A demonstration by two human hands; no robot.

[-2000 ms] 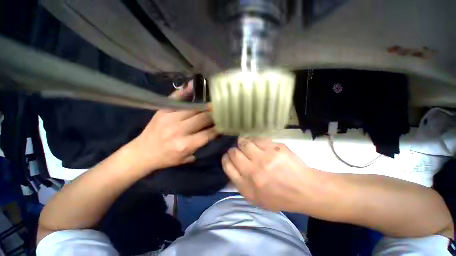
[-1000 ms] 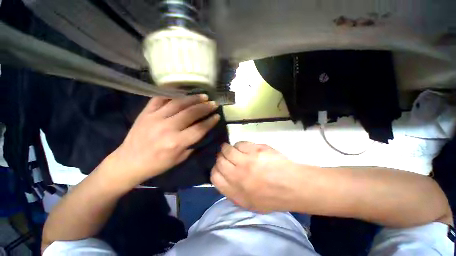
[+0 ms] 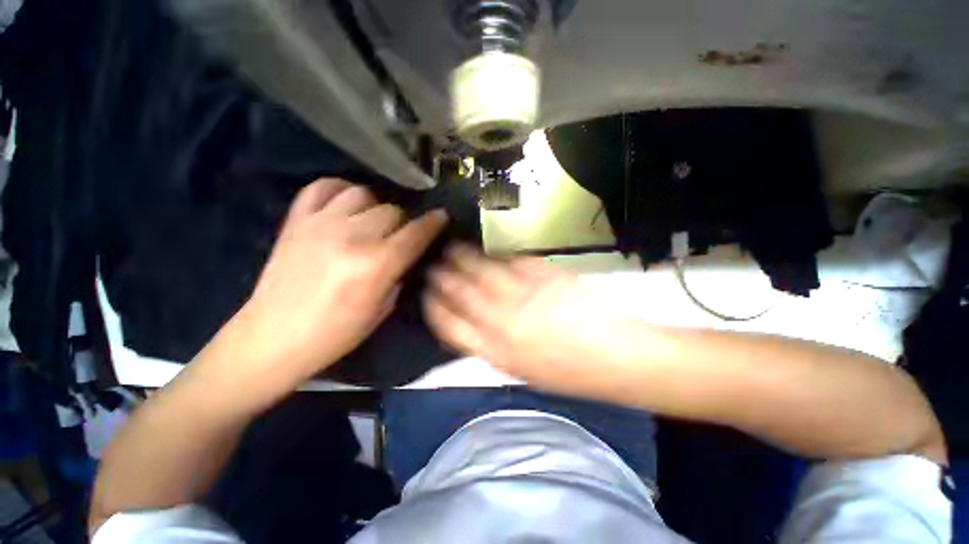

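Note:
Black fabric [image 3: 393,345] lies left of and below the sewing machine's needle area and runs under both hands. My left hand [image 3: 335,271] is on the fabric with bent fingers, its index finger pointing toward the presser foot area; its grip is partly hidden. My right hand [image 3: 515,303] is blurred, with fingers over the fabric's right edge close to my left fingertips. The cream knob [image 3: 495,98] hangs from the off-white machine head [image 3: 638,64]. A small ribbed metal knob [image 3: 499,194] sits low, just above the hands. Needle and foot are not clear.
Black cloth with a pinkish dot [image 3: 723,202] lies right of the head, with a pale tab and thin cord below it. Pale crumpled cloth [image 3: 903,239] is at the right. Striped pieces [image 3: 80,361] hang at the left table edge.
The view has shifted, so the cream knob looks smaller and the small metal knob shows. My right hand has moved up and left over the fabric, its fingers straighter. My left hand's index finger now points outward.

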